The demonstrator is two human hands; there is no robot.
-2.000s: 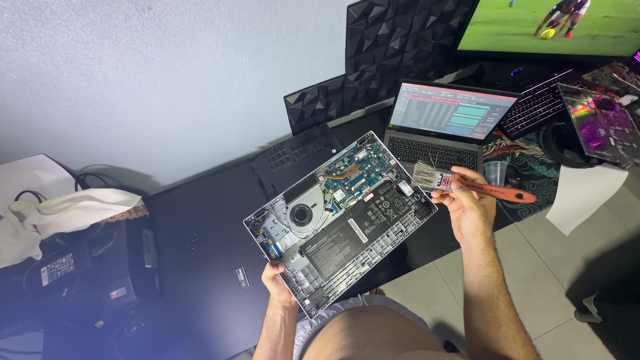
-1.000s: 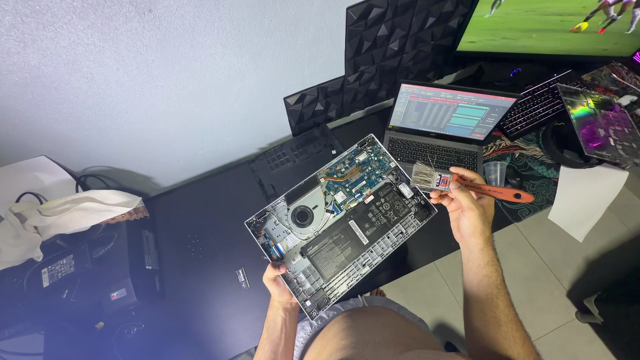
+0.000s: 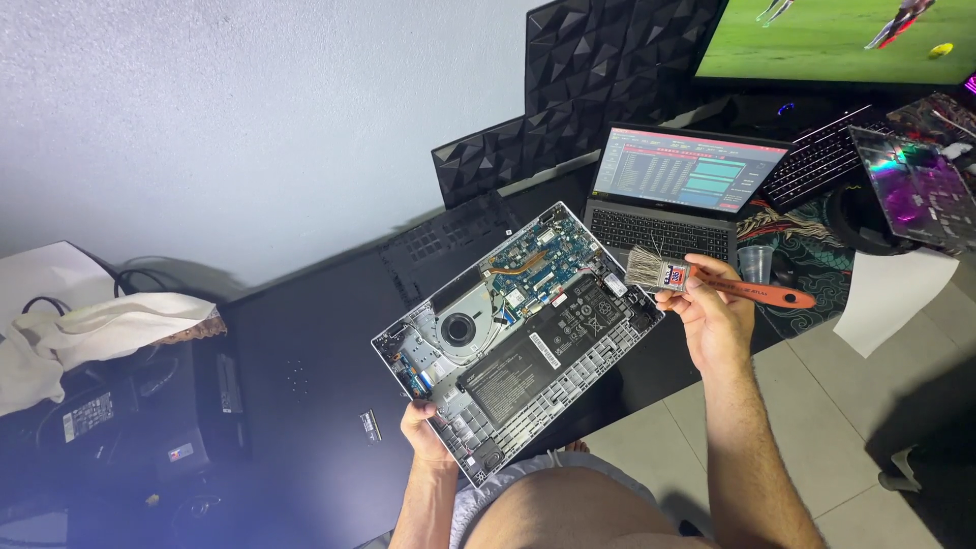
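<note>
An opened laptop base (image 3: 549, 389) is held at a slant over the front of the desk, its inside facing up. It shows a blue circuit board (image 3: 557, 263), a round cooling fan (image 3: 457, 329) and a black battery (image 3: 526, 366). My left hand (image 3: 427, 431) grips its lower left edge. In my right hand (image 3: 713, 313) is a paintbrush with an orange handle (image 3: 778, 293). The brush's pale bristles (image 3: 645, 267) point left, at the laptop base's right corner; whether they touch it I cannot tell. The fingers of that hand are close to the corner.
On the black desk lie a memory module (image 3: 370, 426) and several small screws (image 3: 296, 375). A black laptop cover (image 3: 450, 236) lies behind. A second laptop (image 3: 663, 221) stands open at the back, near a plastic cup (image 3: 755, 264), a keyboard (image 3: 820, 156) and white paper (image 3: 892, 297). White cloth (image 3: 114, 328) is at left.
</note>
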